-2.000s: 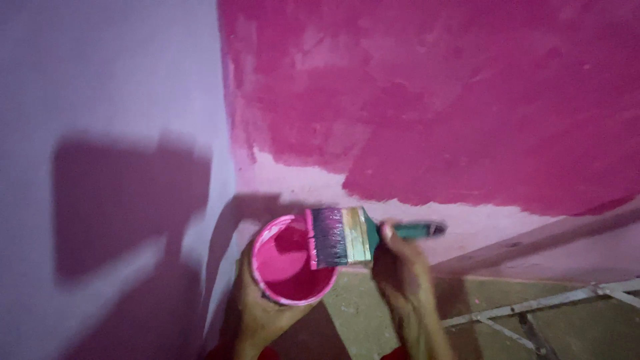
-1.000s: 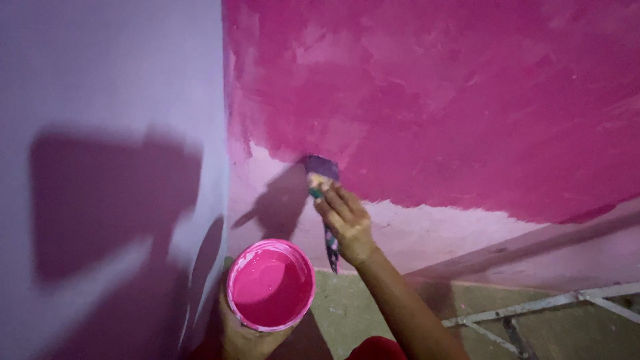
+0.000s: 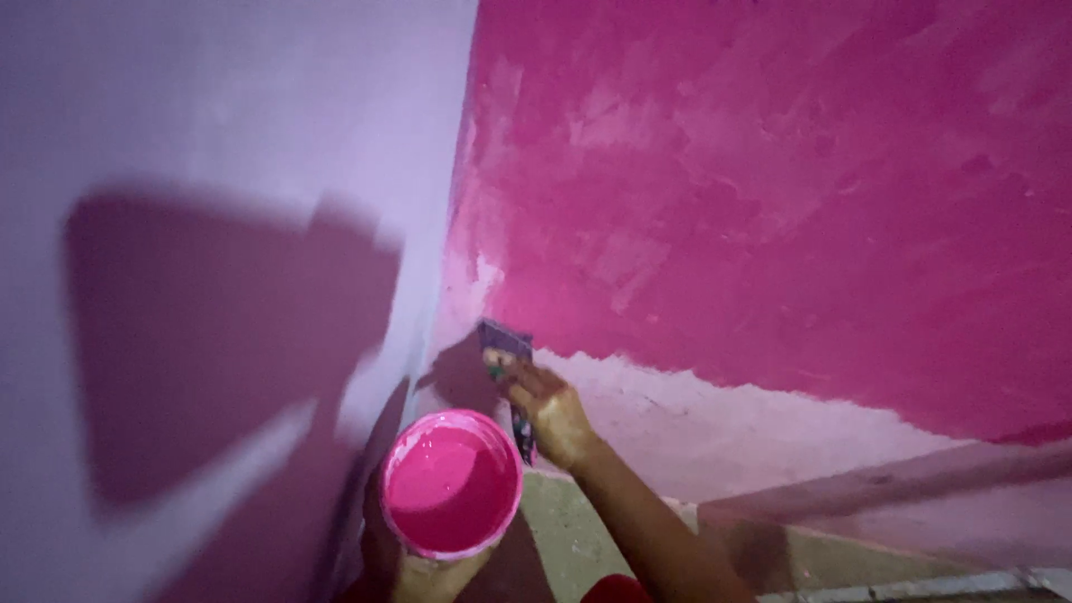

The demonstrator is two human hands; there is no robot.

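Low in the view, my left hand [image 3: 435, 578] holds a round tub of bright pink paint [image 3: 452, 486] from below, its rim smeared with paint. My right hand [image 3: 553, 410] grips a flat paintbrush [image 3: 505, 339] close to its ferrule, the handle pointing down behind the fingers. The bristles are at the lower left part of the pink wall [image 3: 754, 209], by the edge of the darker coat, just up and right of the tub. Below that coat runs a paler pink band [image 3: 670, 419] with a ragged upper border.
A lilac wall [image 3: 251, 100] meets the pink wall at a corner on the left and carries large dark shadows. Beneath the pale band lies a greenish-grey floor [image 3: 569, 519]. A pale metal frame bar [image 3: 913, 586] crosses the bottom right.
The brush was over the tub at first, then went up to the wall; since then it has moved left and down toward the corner. The tub stays in my left hand.
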